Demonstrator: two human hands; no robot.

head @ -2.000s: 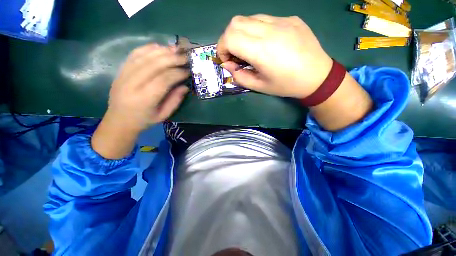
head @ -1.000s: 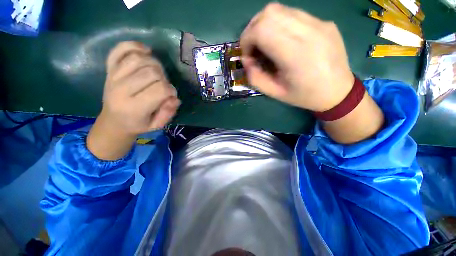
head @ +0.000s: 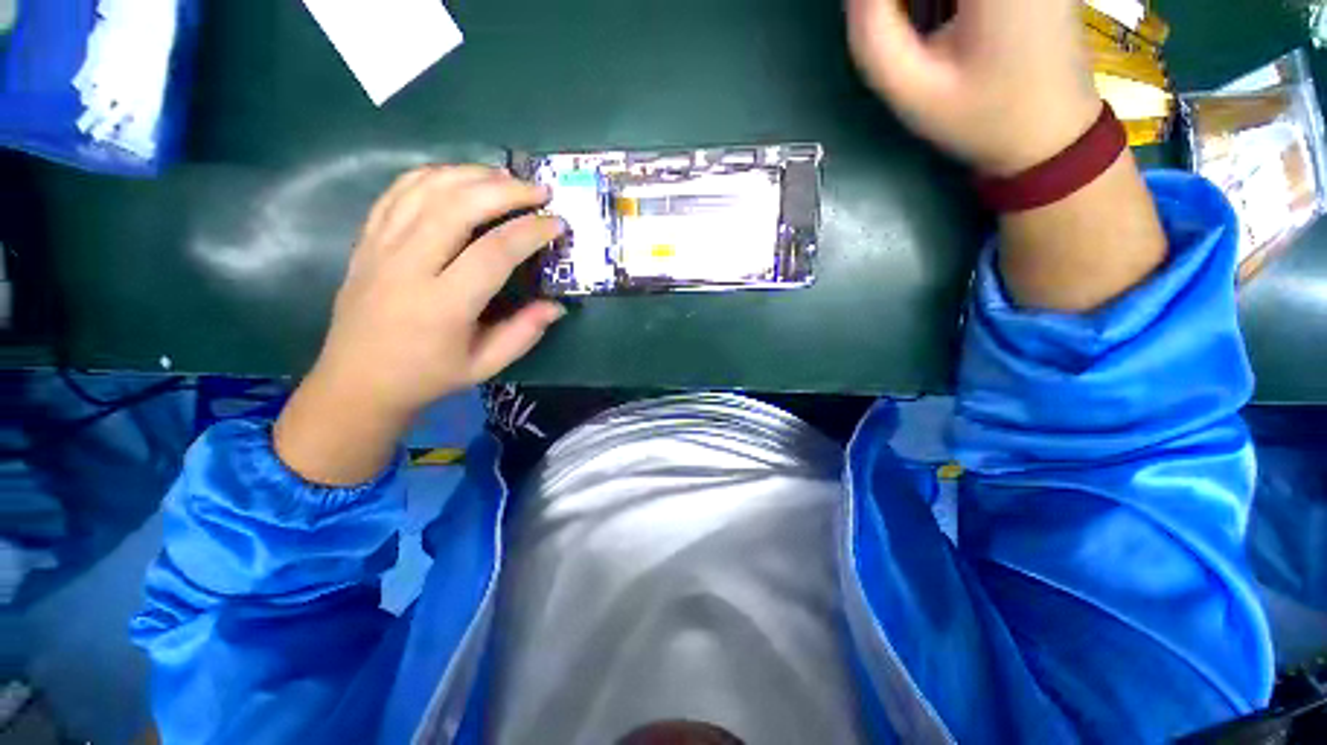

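Observation:
The opened phone assembly (head: 699,226) lies flat on the dark green bench, with a small green patch, chips at its left end, a bright silver middle and small orange bits. My left hand (head: 437,277) holds its left end, fingertips on the upper left part and thumb near the lower left corner. My right hand (head: 975,73) is above and right of the phone, away from it and cut off by the top edge. A dark spot shows at its fingers; I cannot tell if it is a tool.
A blue bin (head: 163,102) with white pieces stands at the upper left. A white card (head: 386,44) lies right of it. Orange flex cables (head: 1128,66) lie at the upper right, partly behind my right hand. A clear plastic bag (head: 1259,160) lies at the far right.
My right hand has left the phone and moved up and right, uncovering its right part. My left hand has come from a loose fist onto the phone's left end.

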